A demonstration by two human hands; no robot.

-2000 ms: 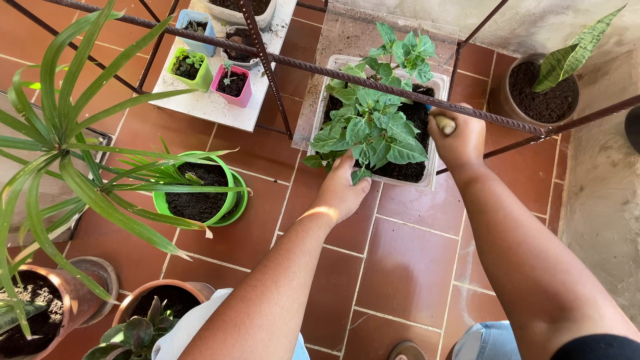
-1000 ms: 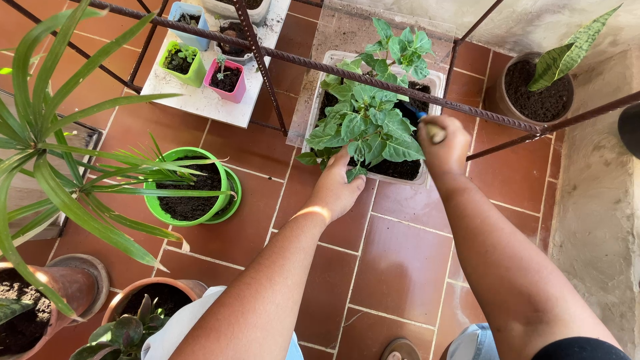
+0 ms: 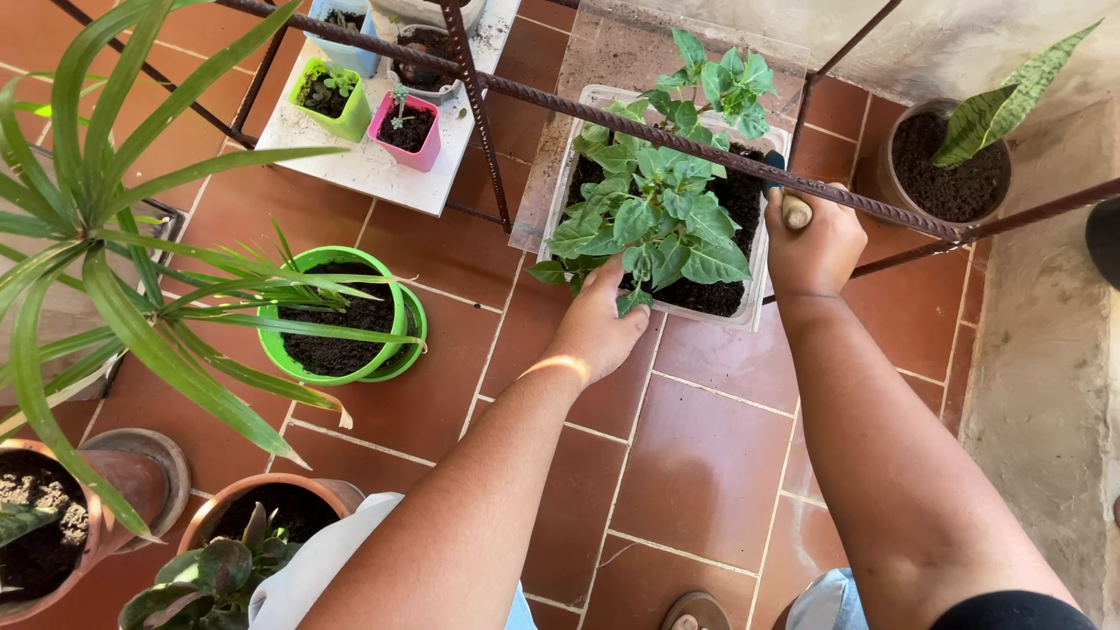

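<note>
My left hand [image 3: 604, 328] is at the near edge of a clear plastic planter box [image 3: 761, 271], its fingertips partly hidden under the leaves of a green leafy plant [image 3: 656, 210]. Dark soil [image 3: 739, 206] shows around the stems. My right hand [image 3: 814, 245] is closed around the wooden handle of a small garden tool [image 3: 796, 212], by the box's right side. The tool's dark blue part reaches toward the soil; its working end cannot be made out behind the rusty bar.
A rusty rebar frame [image 3: 612, 122] crosses above the box. Small pots stand on a white board [image 3: 429, 188] at upper left. A green pot [image 3: 385, 354], a spiky-leaved plant [image 3: 83, 236] and terracotta pots [image 3: 337, 494] are at left. A snake plant pot [image 3: 954, 166] stands right, near the wall.
My right hand has shifted slightly around the tool's position at the box's right side. My left hand stays by the near edge under the leaves.
</note>
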